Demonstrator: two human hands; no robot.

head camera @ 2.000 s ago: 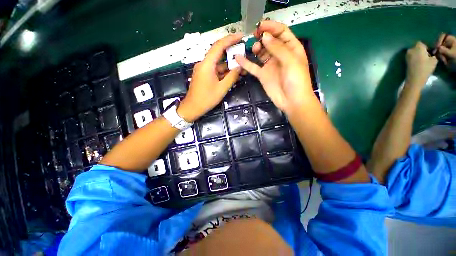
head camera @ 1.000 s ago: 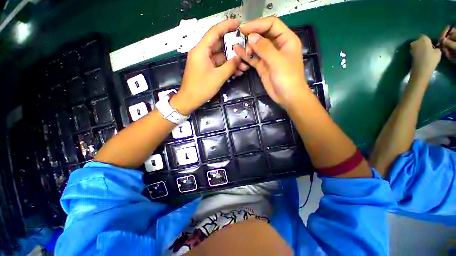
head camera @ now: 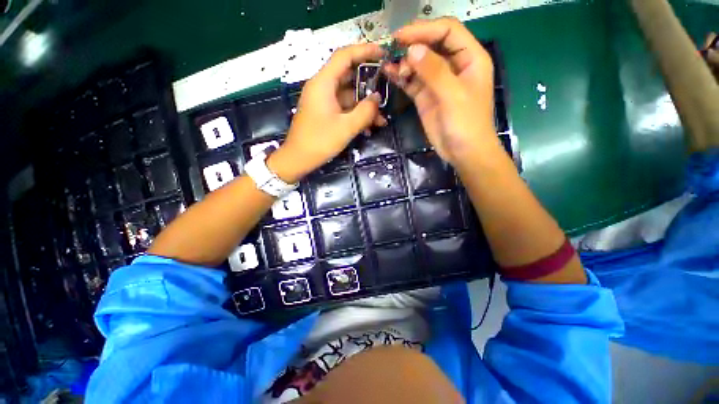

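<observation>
My left hand (head camera: pixel 327 110) holds a square housing (head camera: pixel 370 84) at its fingertips, with the black inside and thin white rim showing. My right hand (head camera: pixel 453 91) is just to the right and holds a small dark greenish part (head camera: pixel 393 52) between thumb and forefinger, close to the housing's upper edge. The exact shape of the part is too small to tell. Both hands are above the far side of a glossy black blister tray (head camera: pixel 386 225). Black-faced housings (head camera: pixel 343 280) lie in its nearest row, and white-side-up square units (head camera: pixel 216 132) lie in its left pockets.
A darker second tray (head camera: pixel 142 170) is at the left. A white ledge (head camera: pixel 236 80) with a pile of small white parts (head camera: pixel 301 55) and a metal post (head camera: pixel 400 14) is at the far edge. White bits (head camera: pixel 542 96) lie on the green surface. Another person's arm (head camera: pixel 676 67) is at the right.
The housing in my left hand has turned from its white side to its black, rimmed side. The greenish part now shows in my right fingers. The neighbour's arm has moved farther up and right.
</observation>
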